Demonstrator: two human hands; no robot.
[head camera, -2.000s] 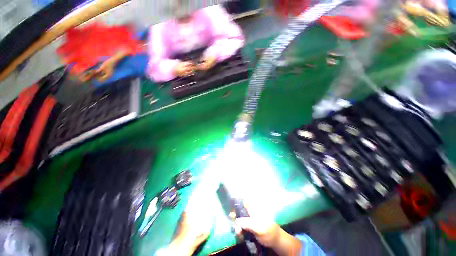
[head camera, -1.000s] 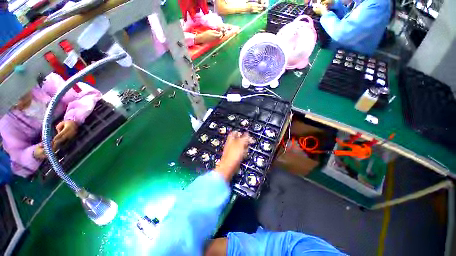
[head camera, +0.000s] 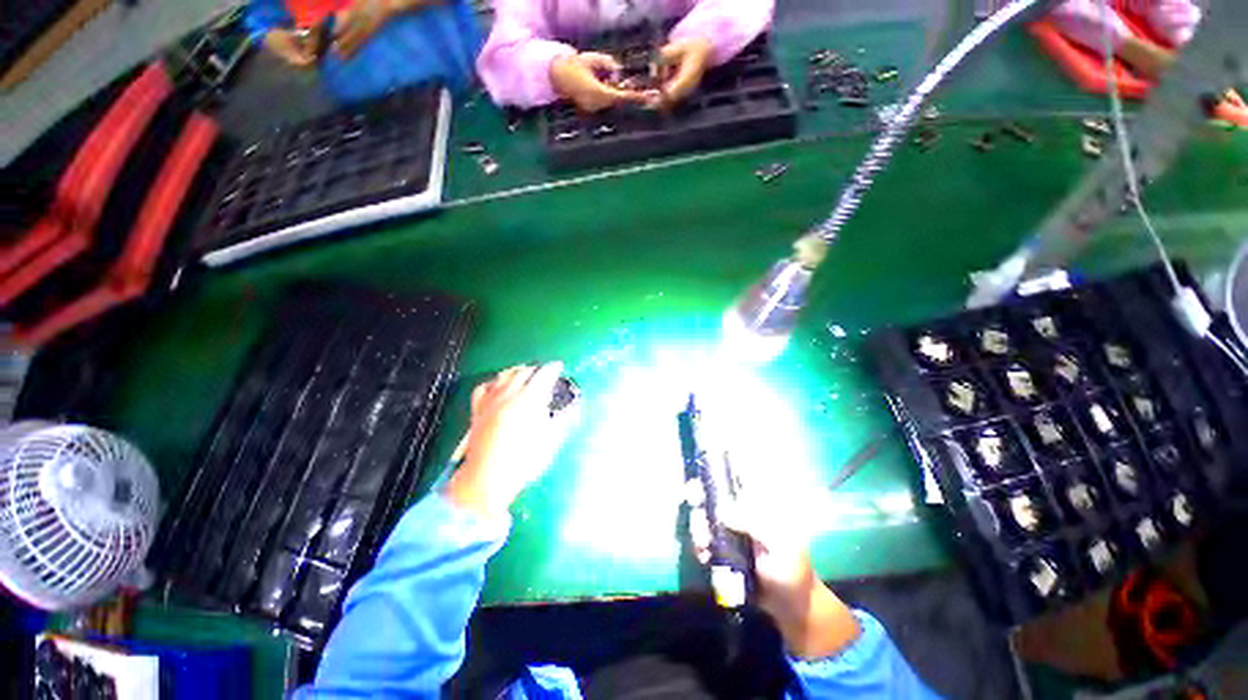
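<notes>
My right hand (head camera: 769, 550) is closed around a dark, thick stick-like tool (head camera: 705, 472) that slants upward into the white lamp glare. The tool's tip shows dark against the glare, and the fingers are partly washed out. My left hand (head camera: 509, 427) is on the green mat, left of the glare. A small dark round part (head camera: 563, 395) shows at its fingertips; whether the fingers grip it or only touch it is unclear. The two hands are apart.
A lit gooseneck lamp (head camera: 777, 298) hangs above the glare. An empty black tray (head camera: 322, 451) lies left, a filled black tray (head camera: 1006, 445) right. A thin dark tool (head camera: 855, 462) lies between glare and right tray. A white fan (head camera: 75, 513) stands far left. People work opposite.
The view has swung back left from the filled tray. A hand that was reaching into that tray one second ago is out of it. Both hands are now around the glare, the right holding the dark tool.
</notes>
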